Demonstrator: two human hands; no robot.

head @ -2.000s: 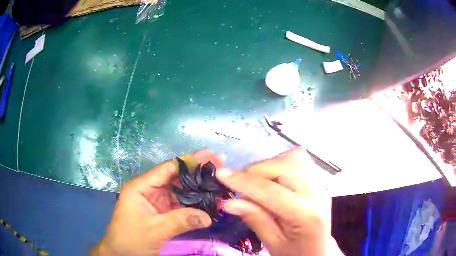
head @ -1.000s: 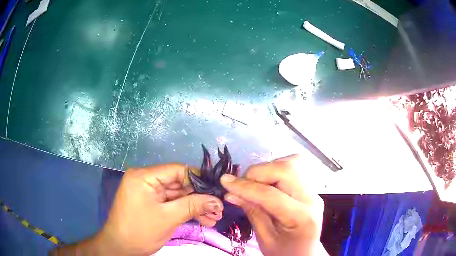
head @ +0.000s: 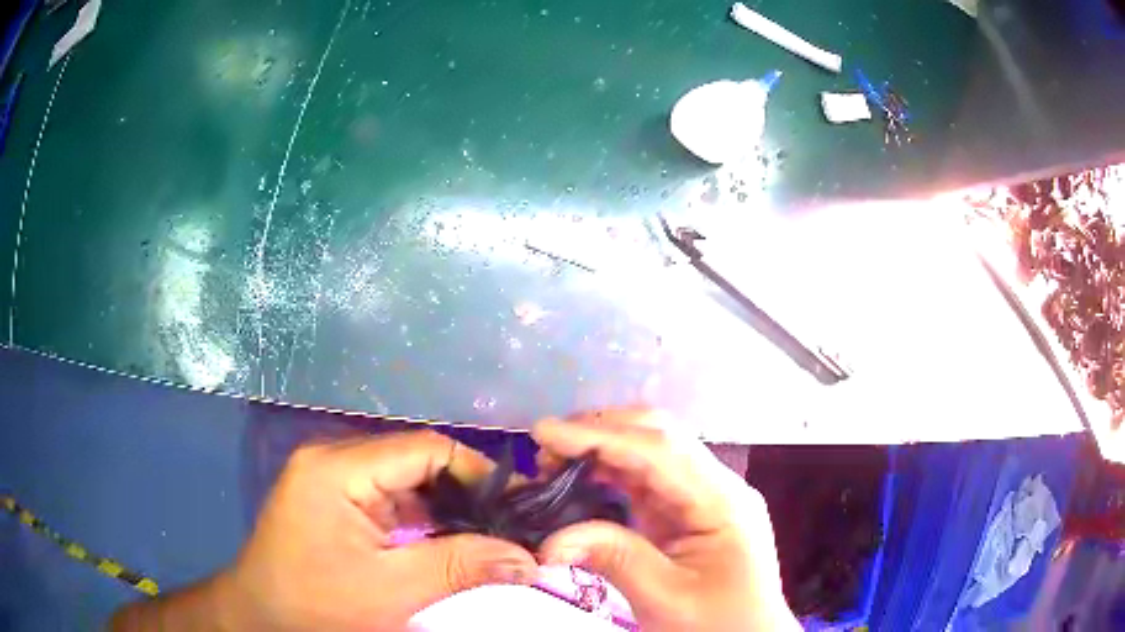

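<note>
A black spiky hair piece (head: 524, 504) is held just over the near edge of the green bench. My left hand (head: 358, 531) grips its left side, with the thumb along the front. My right hand (head: 672, 519) grips its right side between thumb and fingers. The fingers hide part of the piece. A white squeeze bottle with a blue tip (head: 719, 121) lies on the bench beyond my hands. A slim dark tool (head: 759, 309) lies on the brightly lit part of the bench.
A white stick (head: 785, 37), a small white block (head: 845, 108) and tiny blue bits (head: 883, 101) lie at the far right. Reddish-brown strands (head: 1071, 266) are heaped at the right edge. A blue crate (head: 919, 531) stands below the bench, right. The green bench (head: 407, 136) has a near edge.
Both hands have moved lower with the hair piece, off the bench edge. My right fingers have spread around its right side. The camera view has shifted slightly.
</note>
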